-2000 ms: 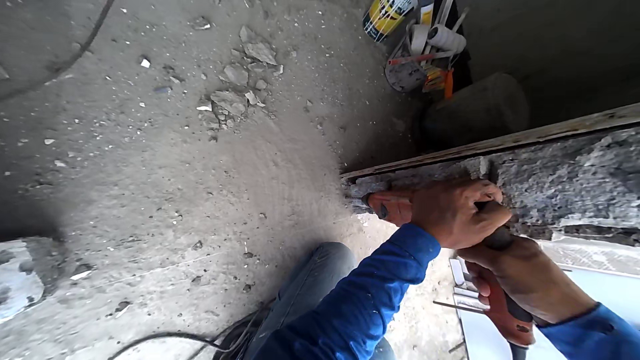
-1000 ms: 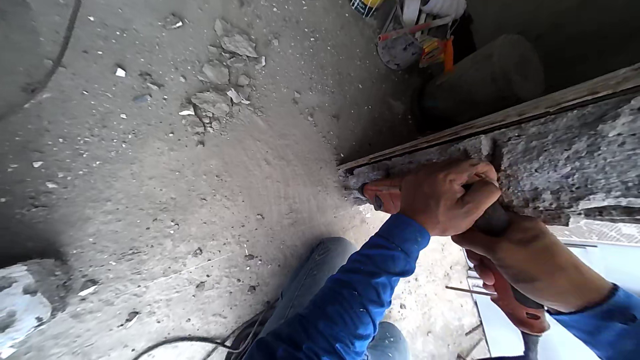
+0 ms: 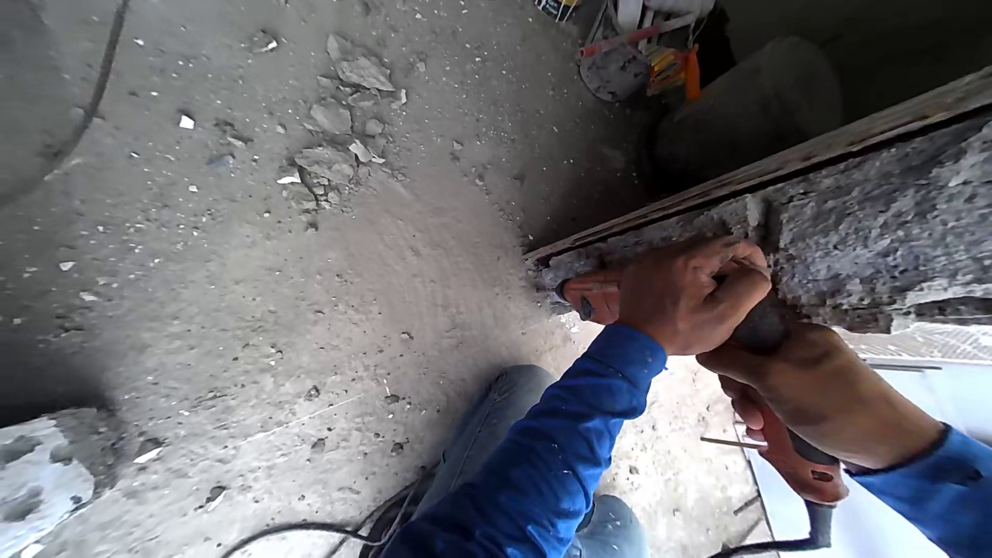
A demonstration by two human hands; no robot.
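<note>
My left hand is closed around the dark front part of an orange corded power tool. Behind it, my right hand grips the tool's rear handle, from which a dark cable leads down. The tool's front end lies against the lower part of a rough, chipped masonry wall. Both hands hide the middle of the tool, and its working tip cannot be made out. A long wooden strip runs along the wall's edge.
Broken rubble lies on the dusty concrete floor. A bucket with tools and a dim cylindrical container stand beyond the wall's edge. Cables run near my knees. A pale chunk sits at lower left.
Both hands keep their hold on the tool against the wall. The view has shifted slightly, so the bucket of tools sits nearer the top edge.
</note>
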